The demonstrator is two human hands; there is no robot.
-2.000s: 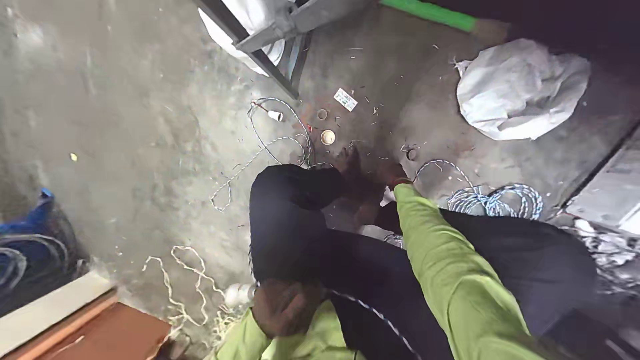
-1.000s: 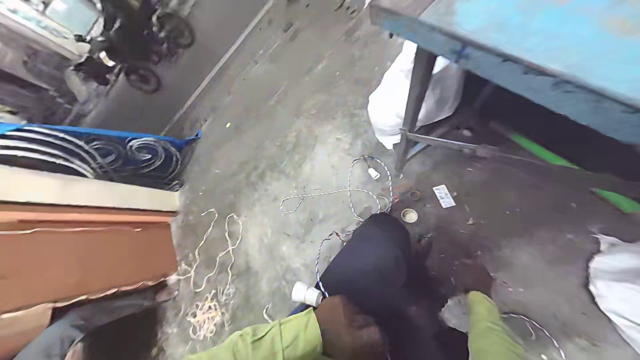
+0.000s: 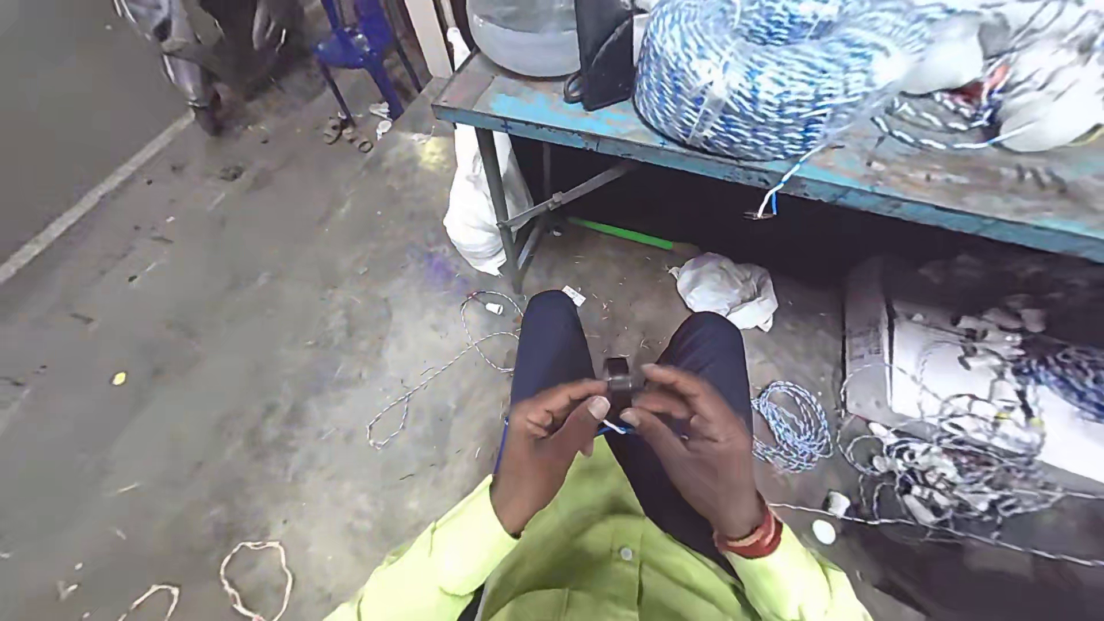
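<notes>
My left hand (image 3: 552, 440) and my right hand (image 3: 694, 440) are close together above my lap. Between their fingertips is a small roll of black tape (image 3: 618, 384). The left thumb and fingers pinch its left side; the right fingertips are at its other side. Just under the roll, the bare end of a wire (image 3: 614, 426), white and blue, shows between both thumbs. Most of this wire is hidden by my hands and legs. A red wristband (image 3: 755, 535) is on my right wrist.
A worn blue table (image 3: 724, 168) holds a big coil of blue-and-white twisted wire (image 3: 750, 78). On the floor lie a smaller coil (image 3: 789, 427), a tangle of wires with white fittings (image 3: 940, 466), a white bag (image 3: 729, 289) and a looped cord (image 3: 423, 379).
My hands, apart in the earlier frames, have come together above my lap, with the black roll between them. The view has swung, so the table top and its wire coil are now visible.
</notes>
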